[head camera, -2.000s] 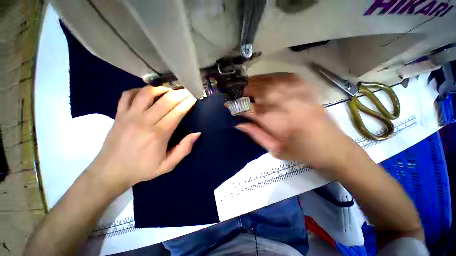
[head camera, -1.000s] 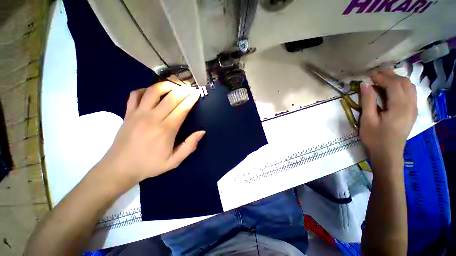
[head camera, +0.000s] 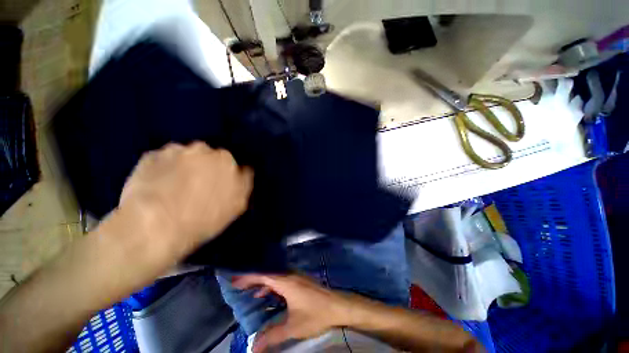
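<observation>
A dark navy garment panel (head camera: 338, 165) lies bunched and blurred across the white table, its upper edge close to the presser foot (head camera: 281, 88) of the cream sewing machine. My left hand (head camera: 186, 189) is blurred, closed on the left part of the panel; its fingertips are hidden. My right hand (head camera: 290, 310) is below the table's front edge, over my lap, with fingers apart and nothing seen in it. The ridged knob (head camera: 314, 84) sits right of the foot.
Gold-handled scissors (head camera: 476, 123) lie right of the needle area. A blue perforated basket (head camera: 552, 255) is at the lower right, beside white cloth pieces (head camera: 458, 258). Another blue basket (head camera: 107, 334) shows at lower left. A brown board (head camera: 52, 248) runs along the left.
The panel has shifted and bunched, spreading left and right. My left hand has moved down from the foot and closed. My right hand has moved from the scissors to my lap.
</observation>
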